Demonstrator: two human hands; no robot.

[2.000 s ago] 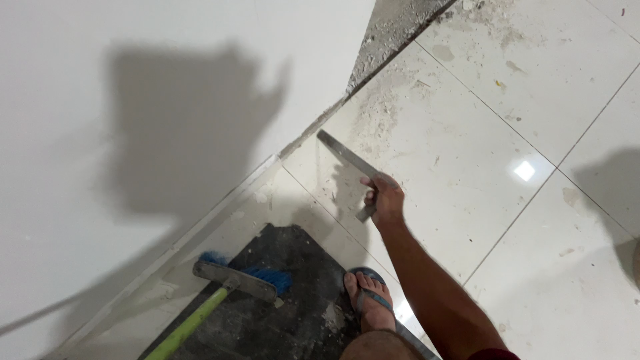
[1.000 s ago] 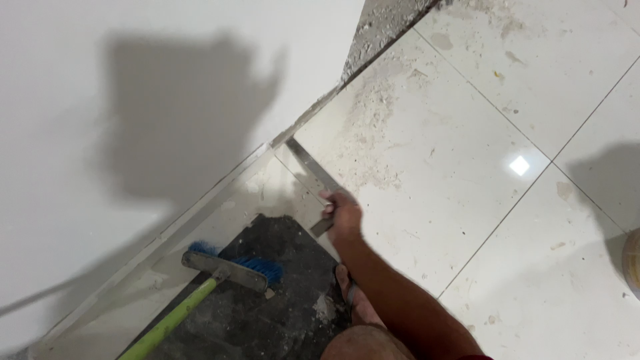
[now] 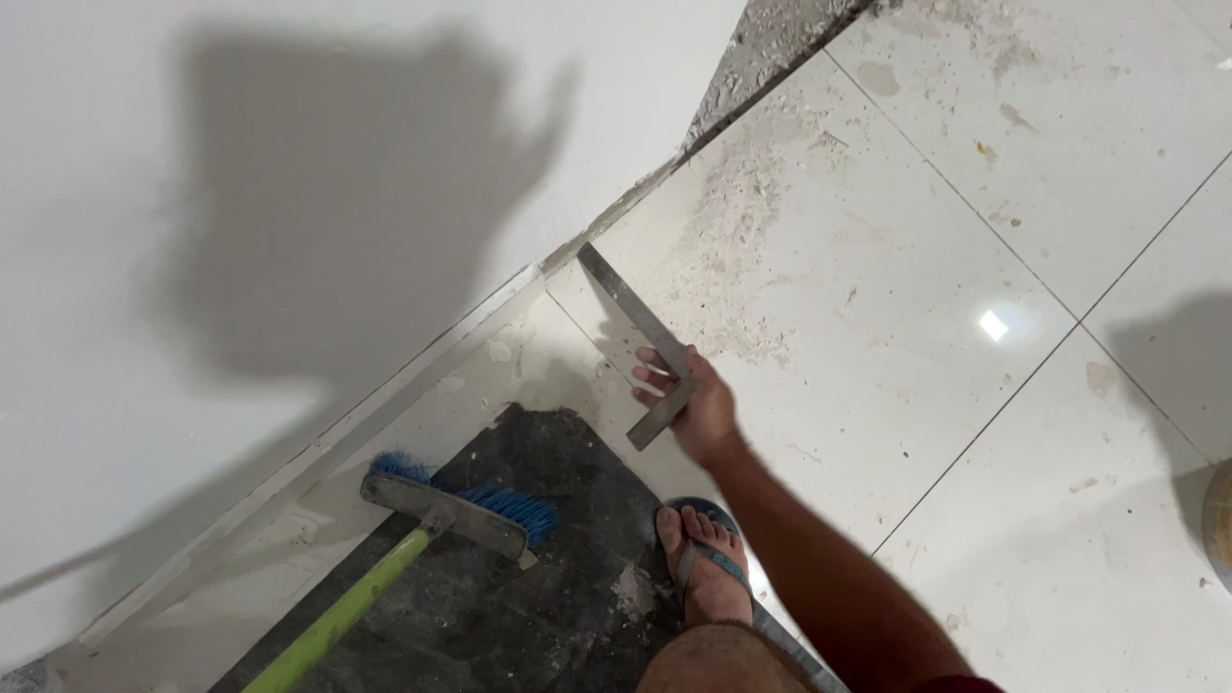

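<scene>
My right hand [image 3: 698,399] holds a grey metal L-shaped square [image 3: 630,306] near its corner, over pale floor tiles. The long arm of the square points up and left, its tip close to the base of the white wall [image 3: 366,192]. Its short arm angles down and left below my fingers. The fingers are partly curled, with their tips showing past the metal. My left hand is out of the frame. Below and left of the square lies a dark mat or board [image 3: 549,597].
A broom head with blue bristles [image 3: 515,510] and a green handle [image 3: 337,611] rests over the dark surface. My sandalled foot [image 3: 710,568] stands at its right edge. Crumbs of debris [image 3: 751,212] lie along the wall. A round container [image 3: 1219,520] shows at the right edge.
The square has moved from farther up along the wall, down and left, and its short arm is now in fuller view. My foot, mostly hidden by the hand and arm a second ago, shows again.
</scene>
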